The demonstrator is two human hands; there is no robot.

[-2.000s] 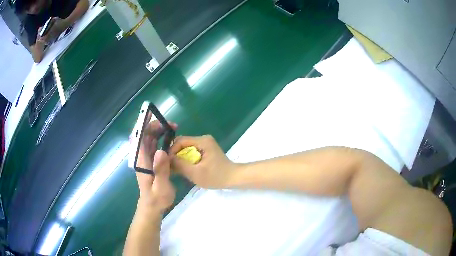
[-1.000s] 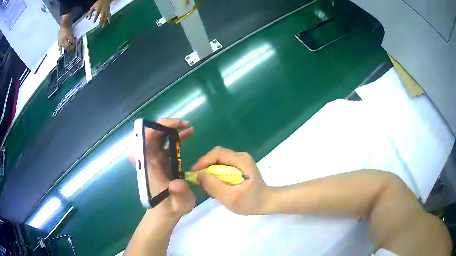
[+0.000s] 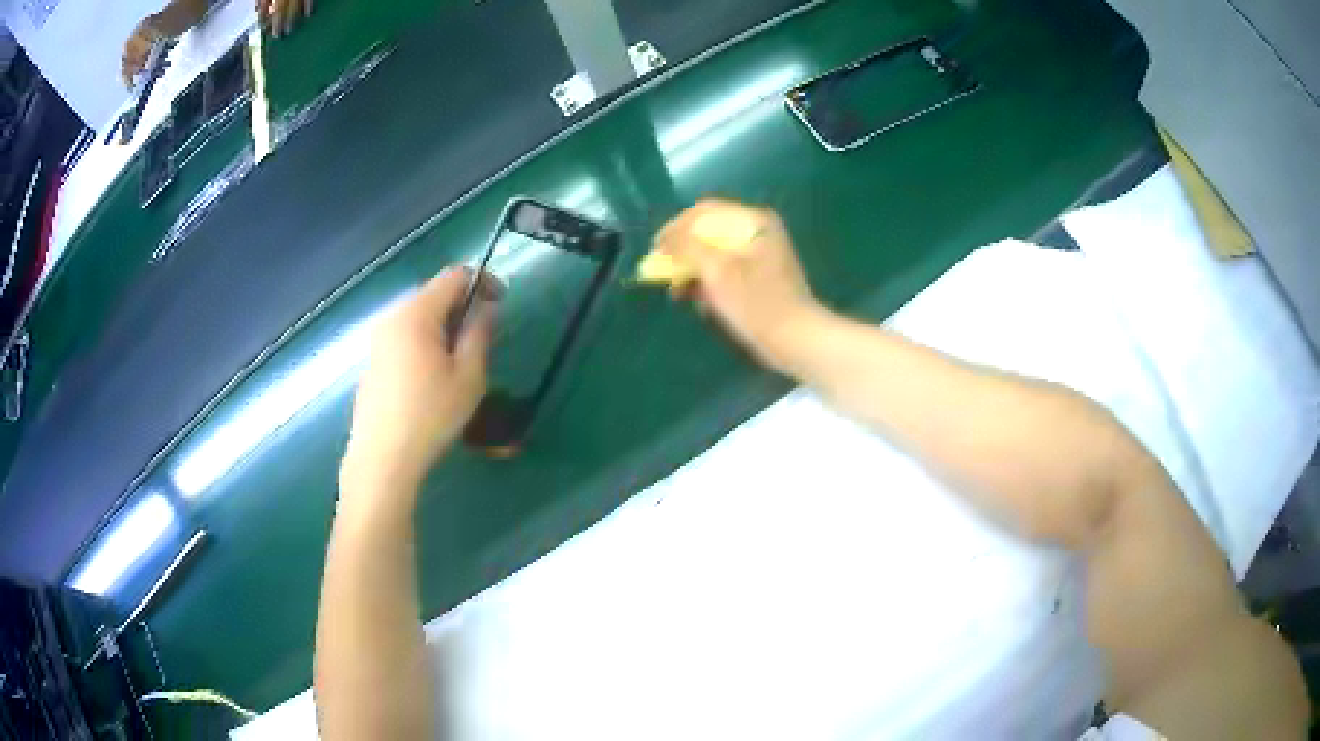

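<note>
A phone middle frame [image 3: 582, 322] with a dark rim and open window is held tilted above the green belt. A pale patch shows at its top end and a small orange edge at its bottom end. My left hand [image 3: 420, 362] grips the frame's left side; some fingers are hidden behind it. My right hand [image 3: 746, 282] holds a yellow-gripped tool [image 3: 724, 232], just right of the frame's top end and apart from it. The hand is slightly blurred and the tool's tip is unclear.
Another frame [image 3: 886, 94] lies on the green conveyor belt [image 3: 898, 203]. White sheet [image 3: 811, 579] lies under my forearms. A metal post [image 3: 591, 44] stands beyond. Stacked frames [image 3: 196, 109] and another person's hands [image 3: 162, 41] are far left. A grey machine [image 3: 1230, 87] is at right.
The held frame has turned and moved up and right, its open window now facing the camera. My right hand with the yellow tool has moved up and away from it. The belt frame appears further left.
</note>
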